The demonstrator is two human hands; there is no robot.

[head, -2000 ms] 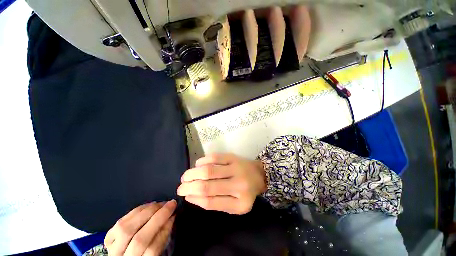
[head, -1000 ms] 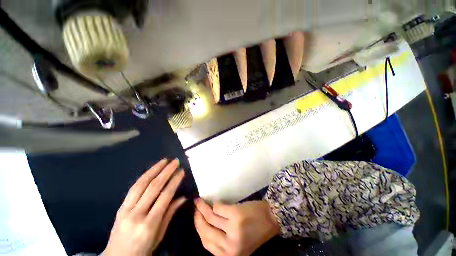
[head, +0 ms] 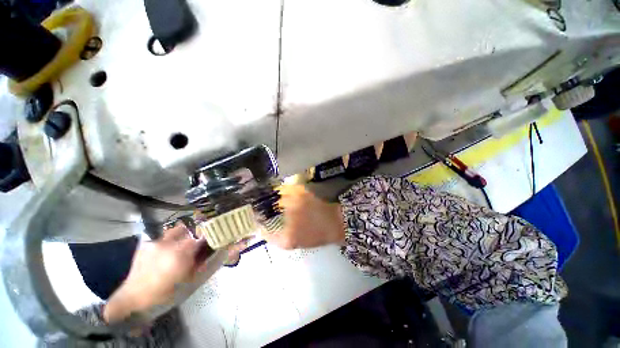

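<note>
The white sewing machine head [head: 381, 75] fills the upper view and hides the needle area. My right hand [head: 309, 217] is beside the lit area under the head, its fingers partly hidden behind the ridged cream knob [head: 230, 227]. My left hand [head: 160, 268] is left of the knob, its fingertips also hidden behind it. The black bag panel [head: 107, 264] shows in part at the left, beyond my left hand. Whether either hand grips the panel cannot be seen.
Pale dividers [head: 395, 145] with black pieces between show under the arm. Red-and-black snips [head: 468, 172] lie on the white table [head: 313, 289] beside the yellow strip [head: 435, 178]. A blue bin [head: 556, 221] is at the right below the table. A curved grey metal guard [head: 27, 272] is at left.
The view has shifted over the machine head, which now covers more of it. Both hands have moved up to the needle area. Less of the black panel shows.
</note>
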